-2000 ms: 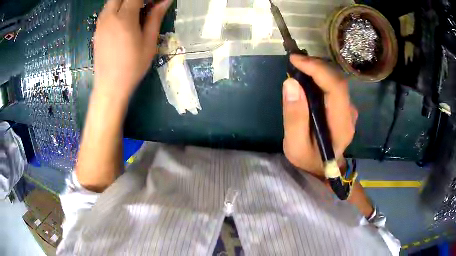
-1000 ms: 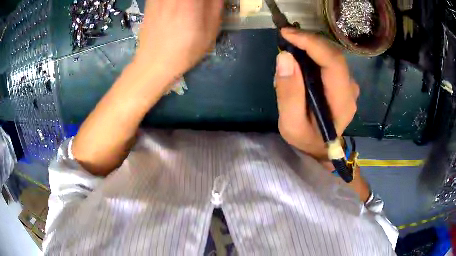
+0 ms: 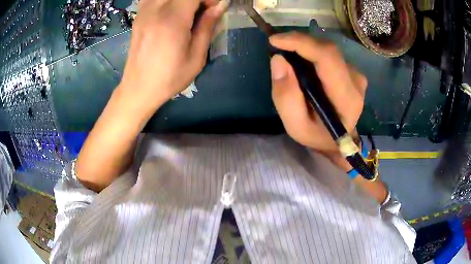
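Observation:
My right hand (image 3: 320, 93) holds the black soldering iron (image 3: 317, 95) like a pen. Its metal barrel points up and left to the top edge, close to the fingertips of my left hand. My left hand (image 3: 168, 46) is at the top, thumb and fingers together over the left end of the cream tape pad (image 3: 294, 15). Whether the fingers pinch a small part or wire cannot be made out. The working spot is cut off by the top edge.
A pile of small dark and silver parts (image 3: 85, 23) lies at the upper left. A clear dimpled tray (image 3: 28, 87) is at far left. A ring holder (image 3: 390, 49) with silvery shavings (image 3: 377, 18) is at the upper right. Black cables and a dark stand are at far right.
My left hand moved right from the pad's left side to its front over the two seconds. The iron and right hand moved left, bringing the barrel nearer to the left fingertips. The view shifted.

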